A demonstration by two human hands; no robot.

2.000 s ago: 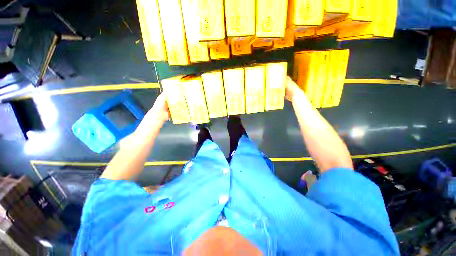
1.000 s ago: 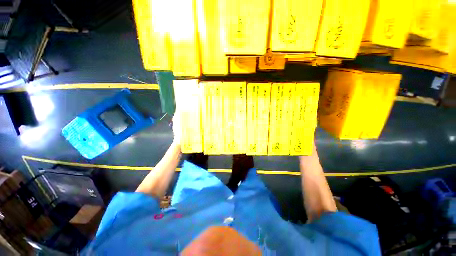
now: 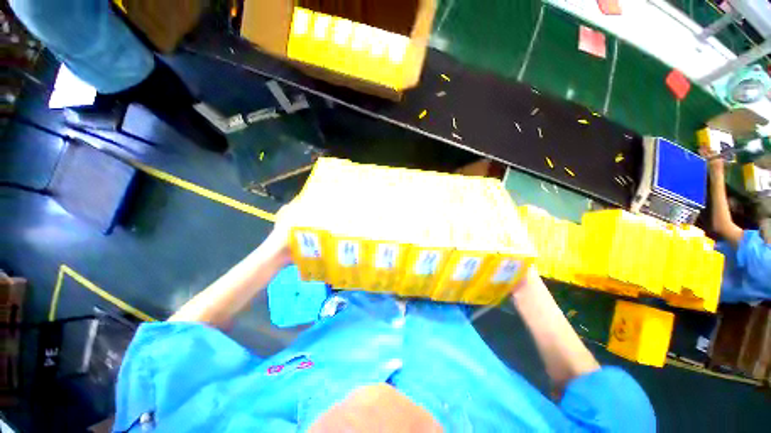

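A row of several yellow product boxes [image 3: 406, 228] is held in front of my chest, with white labels on the narrow ends facing me. My left hand [image 3: 286, 227] presses the left end of the row. My right hand [image 3: 527, 286] presses the right end. The fingers of both hands are mostly hidden by the boxes. An open brown shipping carton [image 3: 418, 42] stands on the black strip at the top, with a row of yellow boxes inside.
Stacked yellow boxes [image 3: 630, 247] stand on the side table at right. The black strip [image 3: 499, 118] has scattered scraps. A bench scale [image 3: 676, 176] stands at its right end. A blue stool [image 3: 294, 298] is on the floor. People in blue are at upper left and right.
The view has turned toward the bench, bringing the carton and scale into sight. The held row has come away from the stacked boxes, and its labelled ends now show.
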